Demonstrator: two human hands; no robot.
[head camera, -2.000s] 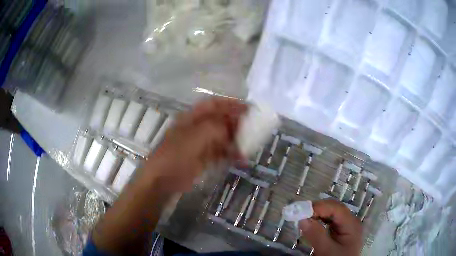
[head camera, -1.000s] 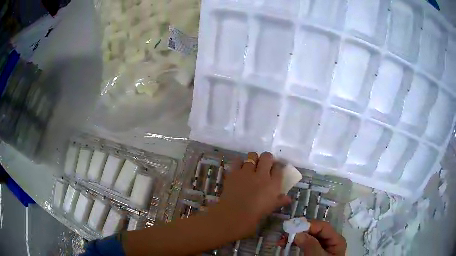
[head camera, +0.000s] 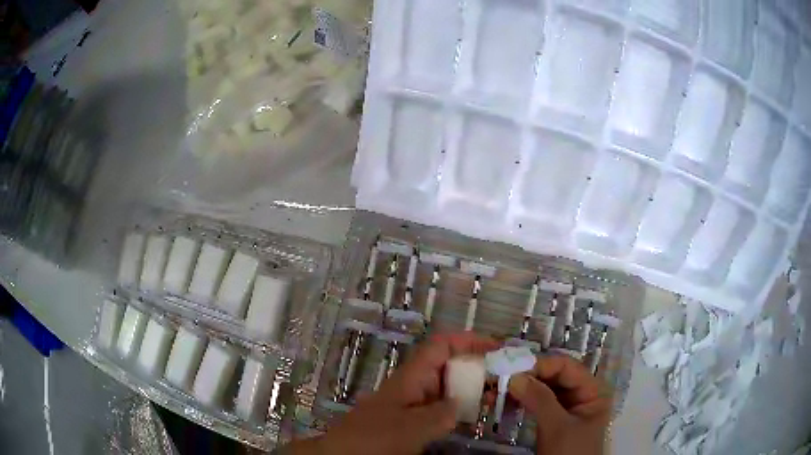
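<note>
My left hand (head camera: 418, 391) holds a small off-white block (head camera: 465, 388) between thumb and fingers, above the clear parts tray (head camera: 627, 355). My right hand (head camera: 565, 400) holds a T-shaped white piece (head camera: 510, 362), its wide end up and its thin stem pointing down. The block and the T-shaped piece are side by side; whether they touch I cannot tell. The parts tray holds several rod inserts (head camera: 474, 298) with dark bands and white crosspieces. My hands hide its lower middle.
A clear tray (head camera: 307, 258) with two rows of white blocks (head camera: 210, 274) lies at the left. A large white pocket tray (head camera: 449, 206) lies beyond. Yellowish foam blocks (head camera: 258, 67) in clear film are at upper left. White scraps (head camera: 702, 373) lie right. Stacked trays (head camera: 40, 178) stand far left.
My left hand has drawn back toward me with the off-white block, beside the T-shaped piece in my right hand. The rods it covered now show. The view has shifted a little.
</note>
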